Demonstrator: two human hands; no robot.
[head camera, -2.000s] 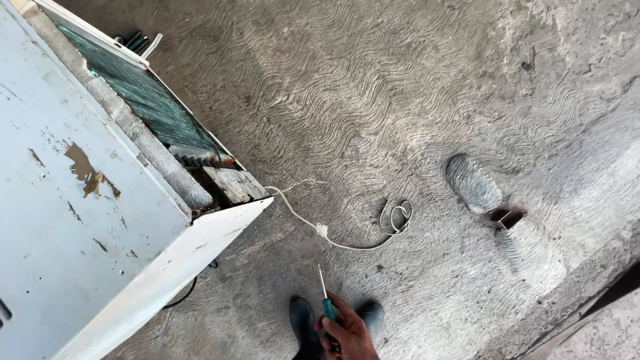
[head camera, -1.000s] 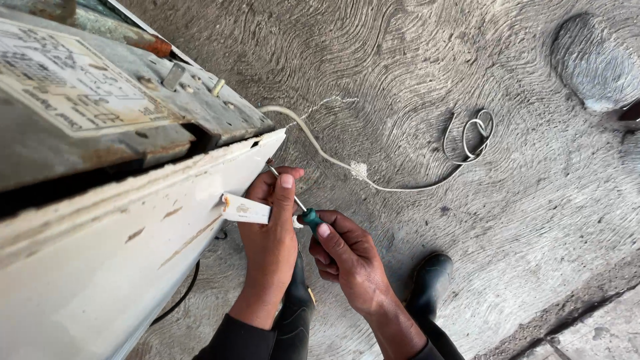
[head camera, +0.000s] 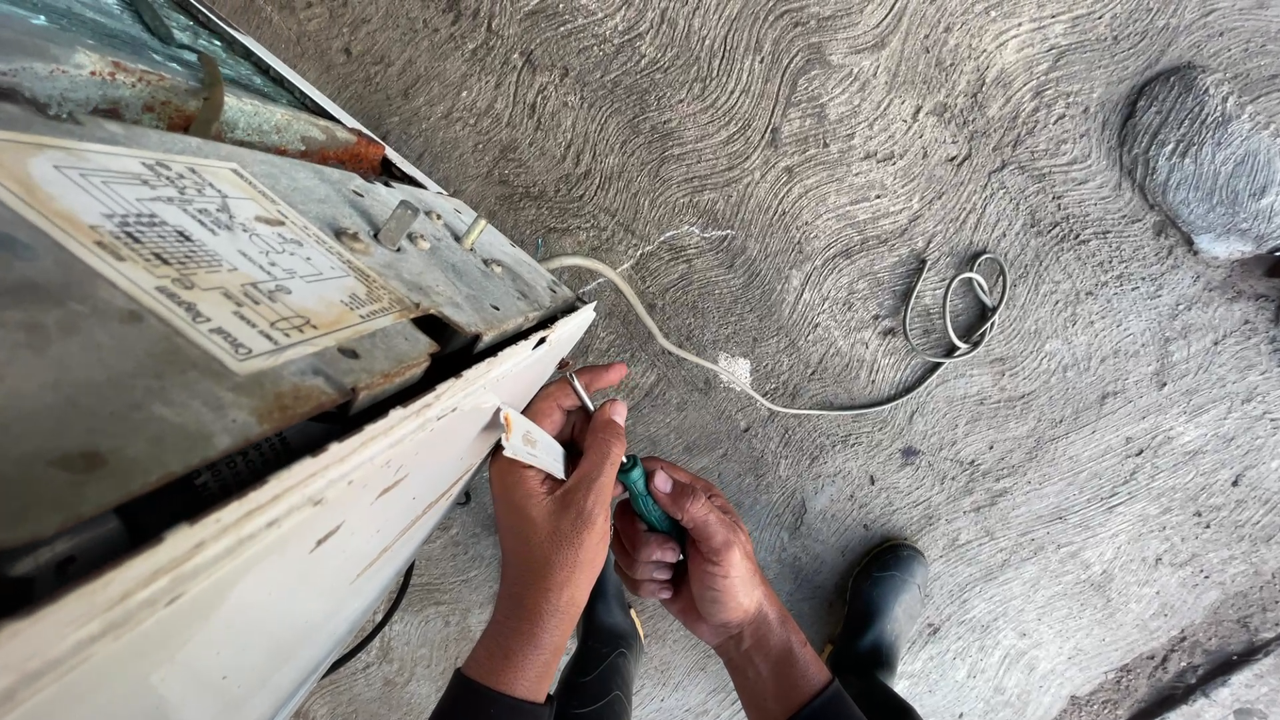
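Observation:
My right hand (head camera: 690, 550) grips the green handle of a screwdriver (head camera: 650, 495), whose metal shaft points up and left to the edge of a white appliance panel (head camera: 340, 510). Beside that edge, my left hand (head camera: 560, 490) has its thumb and fingers around the shaft, near the tip. A white strip (head camera: 534, 443) with writing sticks out between the panel and my left hand; whether the hand holds it is unclear. The tip of the screwdriver lies at the panel's corner, partly behind a finger. A circuit diagram label (head camera: 200, 250) covers the grey metal plate (head camera: 480, 262) above the panel.
From the appliance's corner a pale cable (head camera: 690, 352) runs over the grooved concrete floor (head camera: 800, 180) and ends in a loose coil. A black cable (head camera: 385, 625) lies below the panel. My black boots (head camera: 880, 600) stand close by. A round raised patch (head camera: 1210, 165) is at the right.
Two seconds ago only one hand showed, holding the screwdriver over the floor, away from the appliance. Both hands have since come to the panel's edge. The view has moved closer to the appliance.

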